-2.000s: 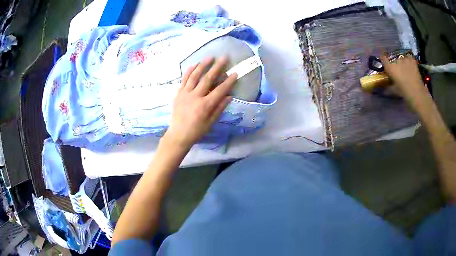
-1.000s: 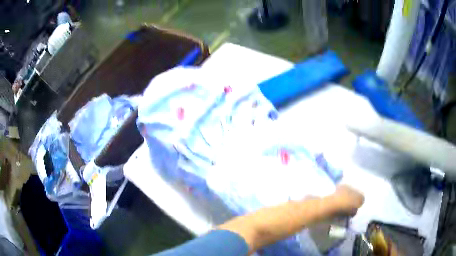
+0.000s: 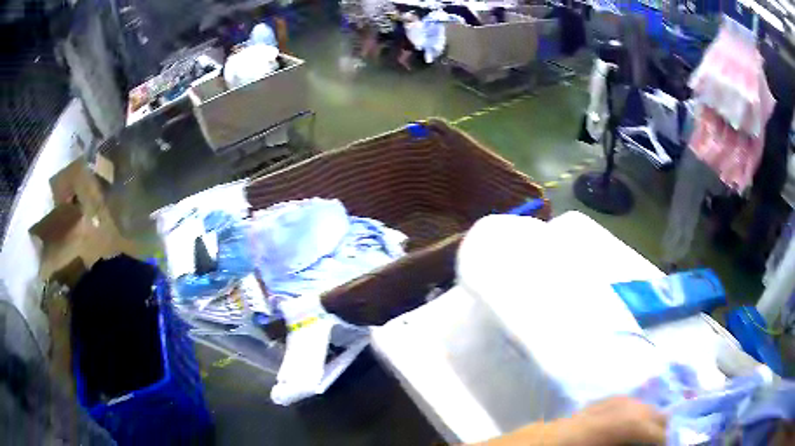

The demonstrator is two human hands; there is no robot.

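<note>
The light blue dress [image 3: 702, 409] is bunched at the lower right, cut off by the picture's edge. My left hand [image 3: 623, 422] reaches in from the bottom edge and appears closed on the dress's near side; it is blurred and the fingers are not clear. The white padded board [image 3: 540, 305] with its rounded end lies bare over the white table [image 3: 427, 357]. My right hand is not in view. The iron is not in view.
A brown bin [image 3: 392, 296] holding light blue clothes [image 3: 301, 239] stands beside the table. White hangers [image 3: 305, 361] hang by it. A blue crate [image 3: 183, 383] holds black clothes. Blue strips [image 3: 671, 296] lie at the table's far side. A person in pink [image 3: 732, 113] stands far right.
The view has swung left and up. The dress has come off the rounded board end and is now bunched at the right. My right hand and the iron have left the view.
</note>
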